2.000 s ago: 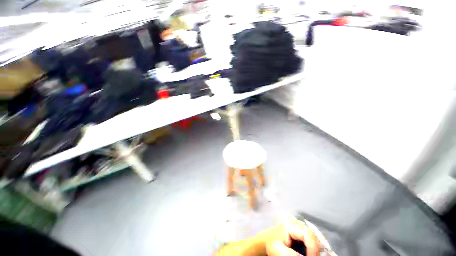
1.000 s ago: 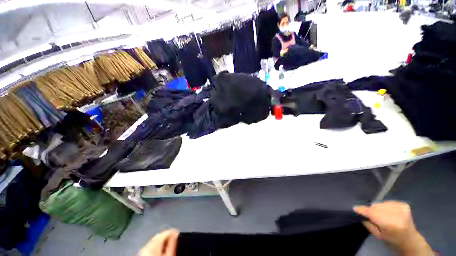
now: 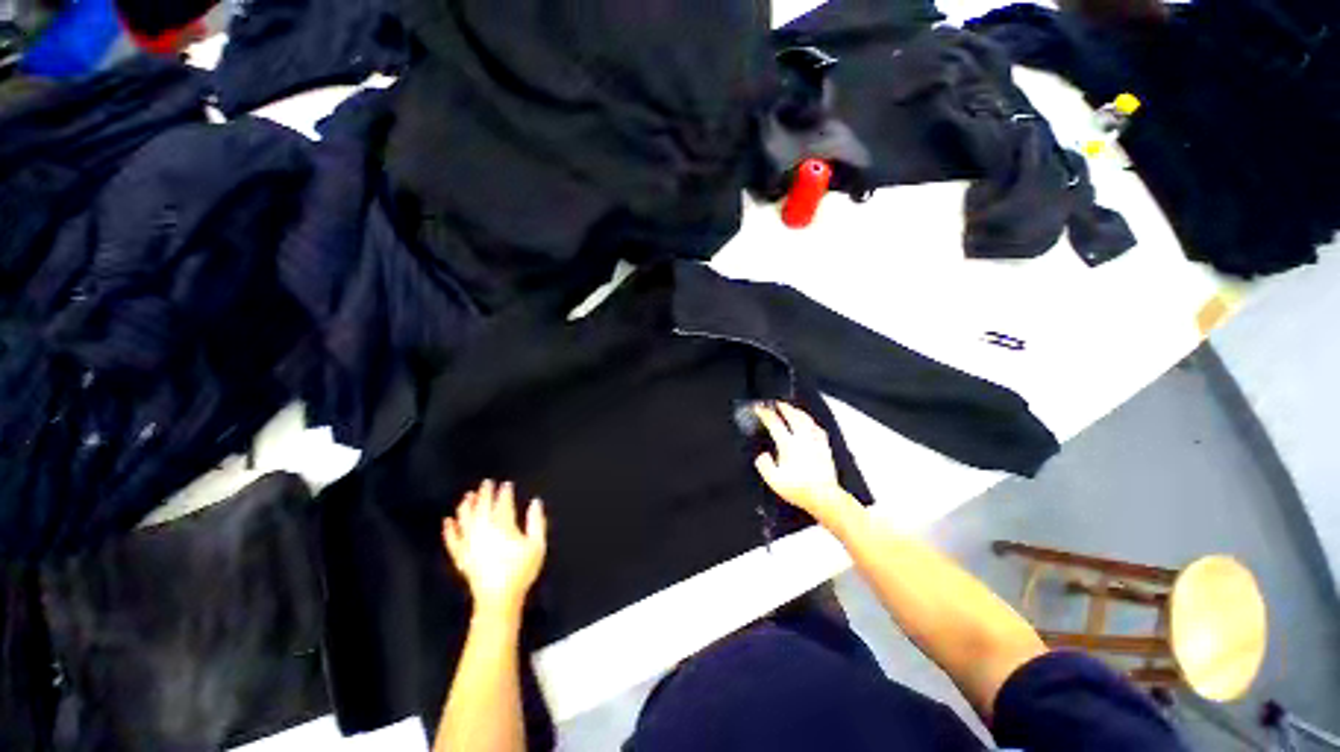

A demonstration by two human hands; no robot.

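A black jacket (image 3: 632, 456) lies spread on the white table (image 3: 647, 599), one sleeve stretched to the right up to the table edge. My left hand (image 3: 495, 544) rests flat on its lower left part, fingers apart. My right hand (image 3: 798, 458) lies on its right part, by a small greyish patch (image 3: 750, 417); its fingertips touch the cloth. Whether it pinches cloth is unclear. A small dark metal tool, perhaps snips (image 3: 1005, 340), lies on the table to the right.
A large dark garment pile (image 3: 581, 132) stands beyond the jacket. Navy pinstriped garments (image 3: 162, 309) and a faded black garment (image 3: 191, 617) lie left. A red thread cone (image 3: 805, 193) lies beyond. Black garments are stacked far right (image 3: 1234, 132). A wooden stool (image 3: 1218, 627) is at right.
The view has moved in close to the table. The black cloth that both hands held in front of the table is now spread on it, with both hands laid on top.
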